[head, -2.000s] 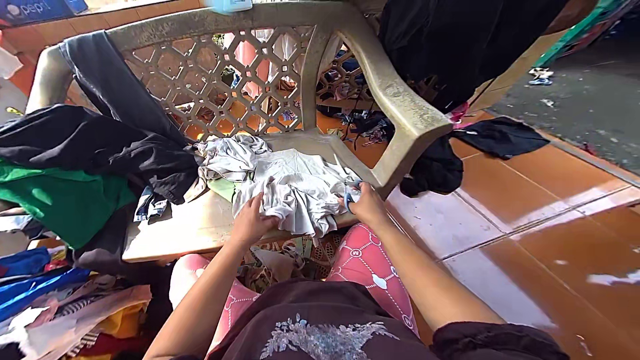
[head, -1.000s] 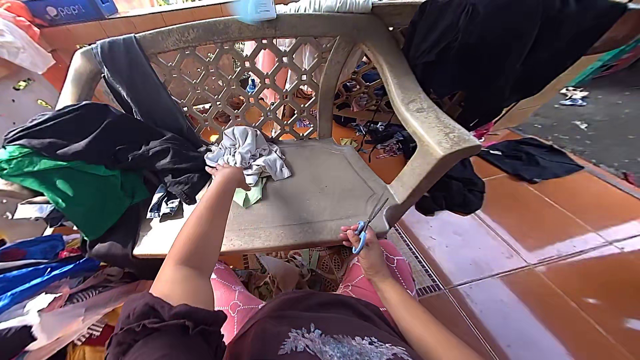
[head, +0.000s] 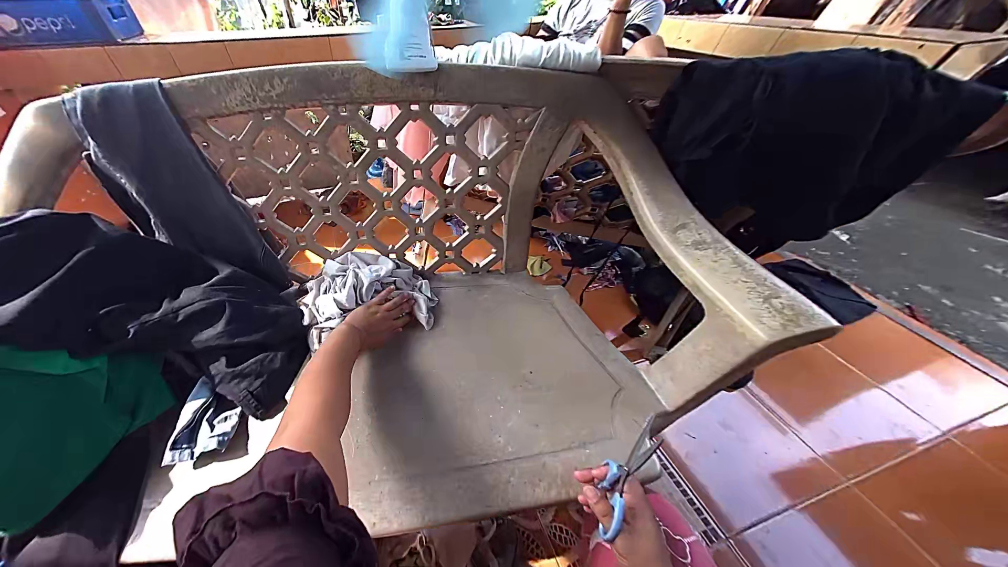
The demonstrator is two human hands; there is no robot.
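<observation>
My left hand (head: 381, 316) rests on a crumpled light grey cloth (head: 358, 287) at the back of the plastic bench seat (head: 504, 378); whether its fingers grip the cloth cannot be told. Low at the right, my right hand (head: 622, 504) holds scissors with blue handles (head: 617, 488) by the finger loops, the blades parted and pointing up beside the seat's front corner. Dark garments (head: 142, 291) and a green cloth (head: 71, 425) lie heaped left of the grey cloth. A small blue and white fabric piece (head: 202, 421) lies in front of them.
Dark trousers (head: 169, 157) hang over the lattice backrest (head: 378, 181). Black cloth (head: 787, 134) drapes at the right, beyond the armrest (head: 709, 260). A light blue bottle (head: 405, 39) stands behind the backrest. Part of a person (head: 622, 27) shows beyond the wall. Orange floor tiles (head: 882, 441) lie at right.
The grey cloth was spread at the seat's front between both hands two seconds ago; it is now bunched at the back under my left hand. My right hand has stayed near the front edge with the scissors.
</observation>
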